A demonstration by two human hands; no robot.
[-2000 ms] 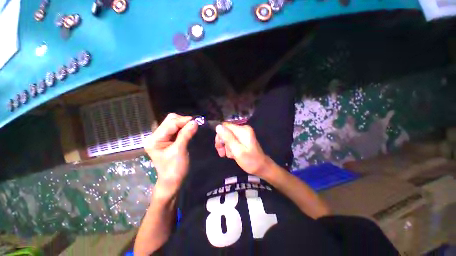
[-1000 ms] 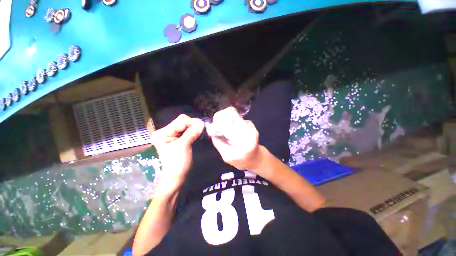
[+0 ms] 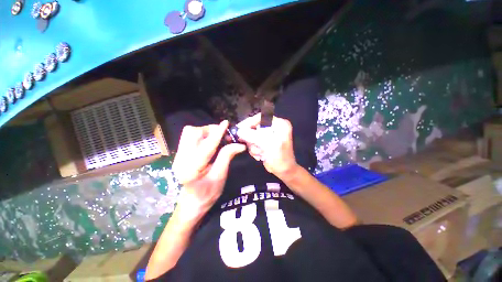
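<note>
A small silver disc piece (image 3: pixel 233 132) is between my two hands, above my lap. My left hand (image 3: pixel 202 154) holds it at its left side between thumb and fingers. My right hand (image 3: pixel 271 144) meets it from the right with its fingertips. A slim hand tool with a dark flat end (image 3: pixel 267 113) sticks up above my right fist; its working tip is hidden by the fingers. The fingers cover much of the disc, so its details cannot be made out.
Silver discs (image 3: pixel 39 72) stand in a row along the blue-green bench edge (image 3: pixel 99 47). A dark disc (image 3: pixel 175 22) and a pale-centred disc (image 3: pixel 195 7) lie further right. A perforated white sheet (image 3: pixel 116 131), a blue tray (image 3: pixel 352 178) and cardboard boxes (image 3: pixel 410 201) are below.
The bench has shifted up and left in view. My right hand was lower and open-fingered, then closed near my left; now the tool's dark end shows above it and the disc shows between the hands.
</note>
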